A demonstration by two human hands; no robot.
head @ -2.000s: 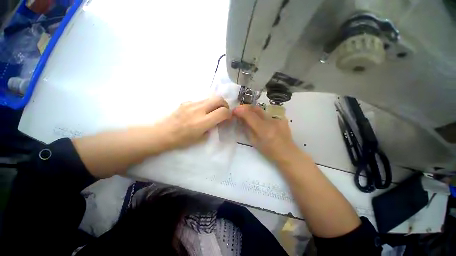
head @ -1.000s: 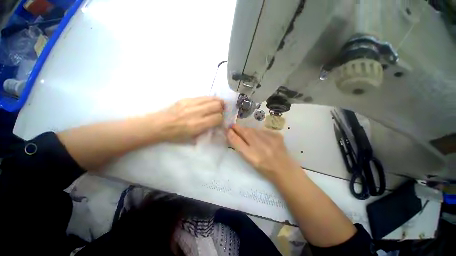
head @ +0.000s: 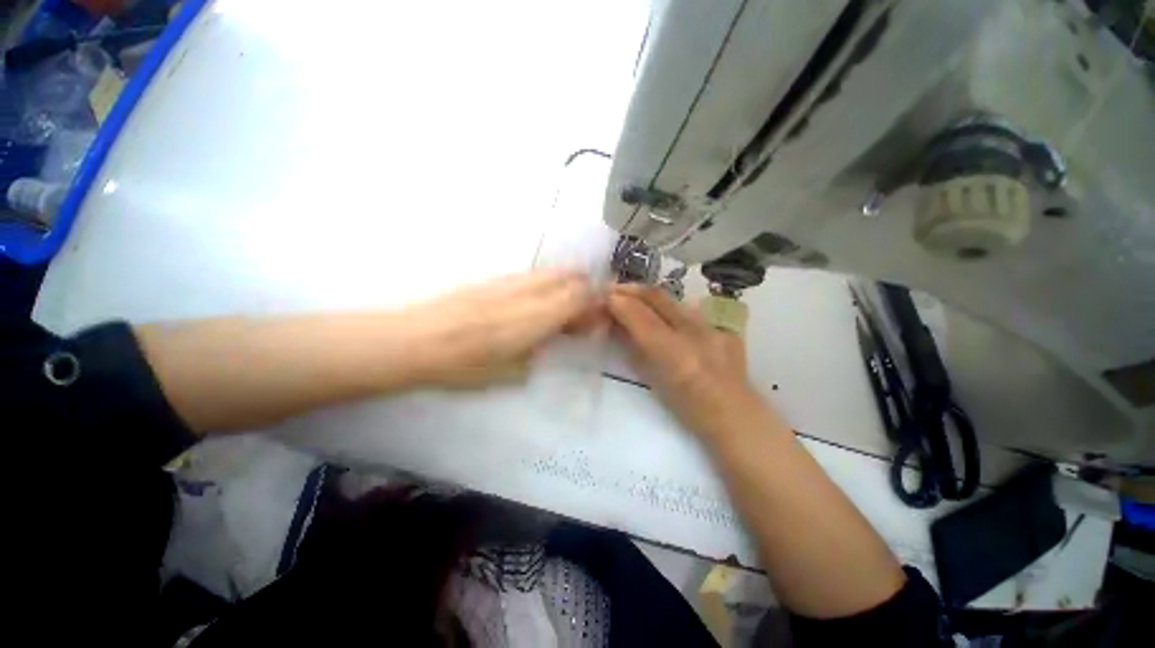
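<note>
The sheer white fabric (head: 564, 386) lies under and between my hands, hard to tell from the white table; its edges are unclear. My left hand (head: 507, 327) is blurred, its fingertips closed on the fabric just left of the presser foot. My right hand (head: 678, 348) pinches the fabric with thumb and finger, its tips touching or nearly touching my left fingertips. The presser foot and needle area (head: 636, 262) sits just beyond the fingertips, under the off-white machine head (head: 811, 139).
Black shears (head: 922, 392) lie right of my right hand, with a dark flat pad (head: 1001, 538) at the table's right end. A cream ribbed knob (head: 971, 213) sticks out of the machine. A blue tray (head: 127, 127) with clear bags stands at far left. White fabric also shows below the table (head: 241, 513).
Compared with one second ago, both hands are closer together and nearer the presser foot. The view has shifted slightly, so the machine head appears further right.
</note>
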